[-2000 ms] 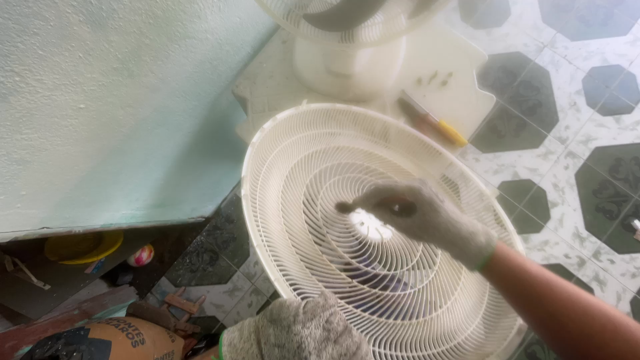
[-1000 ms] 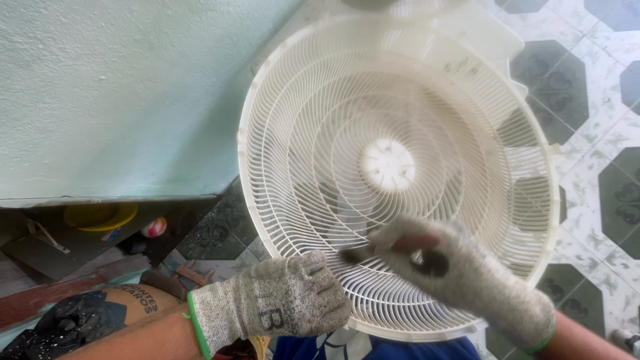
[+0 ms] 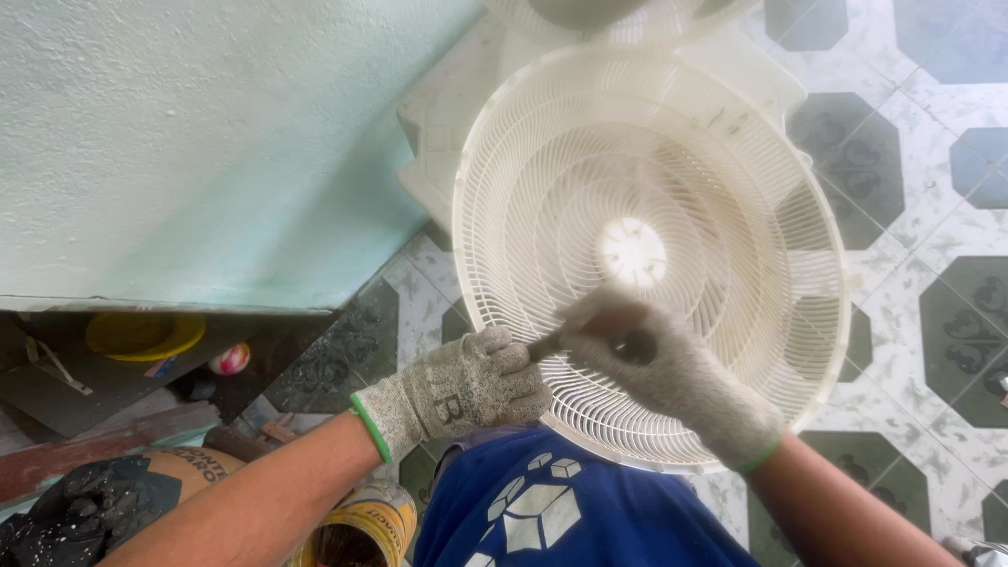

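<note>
A round cream plastic fan grille (image 3: 551,142) fills the middle of the head view, its inner side facing up, with a pale hub disc (image 3: 632,250) at its centre. My left hand (image 3: 492,382), in a grey knit glove with a green cuff, is closed on the grille's near left rim. Over the lower part of the grille, my right hand (image 3: 654,354), gloved alike and blurred, grips a brush with a dark end (image 3: 545,346); its exact kind is unclear. That end meets the grille beside my left fingers, which partly hide the spot.
Behind the grille is a cream plastic table (image 3: 445,126) with the rest of the fan (image 3: 598,12). A wall (image 3: 197,142) stands left. At lower left are a yellow basin (image 3: 146,335), a small ball (image 3: 230,359), a paper sack (image 3: 185,465) and an open can (image 3: 378,520).
The grille, lying lower and tilted two seconds ago, now shows its round inner side. My right hand has gone from over the grille's centre to its lower left part, near my left hand.
</note>
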